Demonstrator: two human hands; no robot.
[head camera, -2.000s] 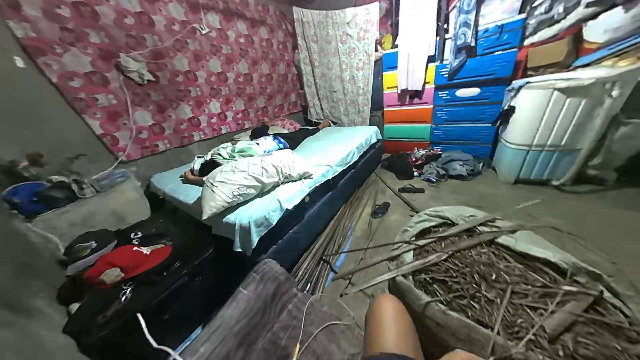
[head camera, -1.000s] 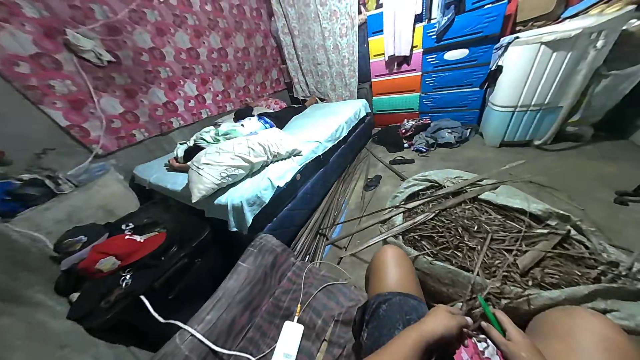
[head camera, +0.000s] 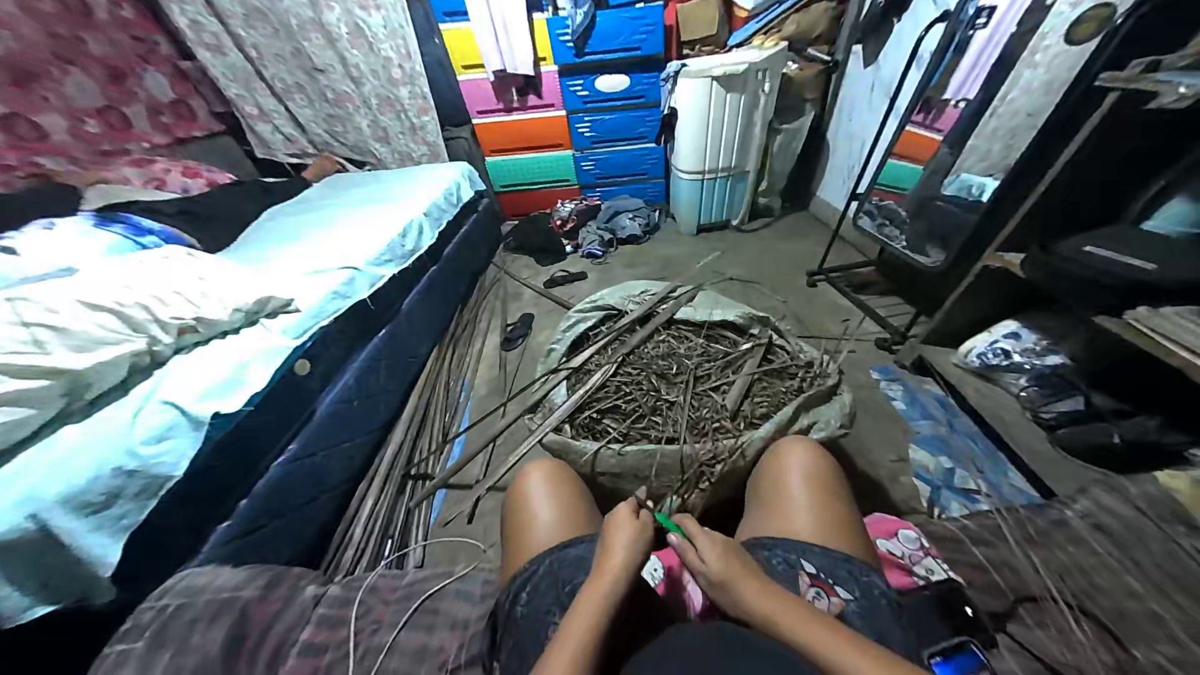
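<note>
My left hand (head camera: 626, 532) is closed between the knees, with the end of a thin dark strip at its fingertips. Close beside it on the right, my right hand (head camera: 701, 553) grips a small green-handled tool (head camera: 668, 524), whose kind I cannot tell. Just beyond both hands stands a large open woven sack (head camera: 562, 361) with its rim rolled down, full of short brown dried plant pieces (head camera: 656, 394). Several long dry strips (head camera: 600, 375) lie across the sack's left rim and reach toward the floor.
On the left is a bed with a dark blue mattress (head camera: 375, 309), where a person lies; long dry stalks (head camera: 422, 403) lean along it. Slippers (head camera: 517, 331), a clothes pile (head camera: 623, 223), drawers (head camera: 614, 84) and a white washing machine (head camera: 717, 131) are beyond. A standing mirror (head camera: 937, 141) is on the right.
The view has swung right and down. My two hands, outside the frame or barely in it two seconds ago, are now fully in view between the knees, with the green tool.
</note>
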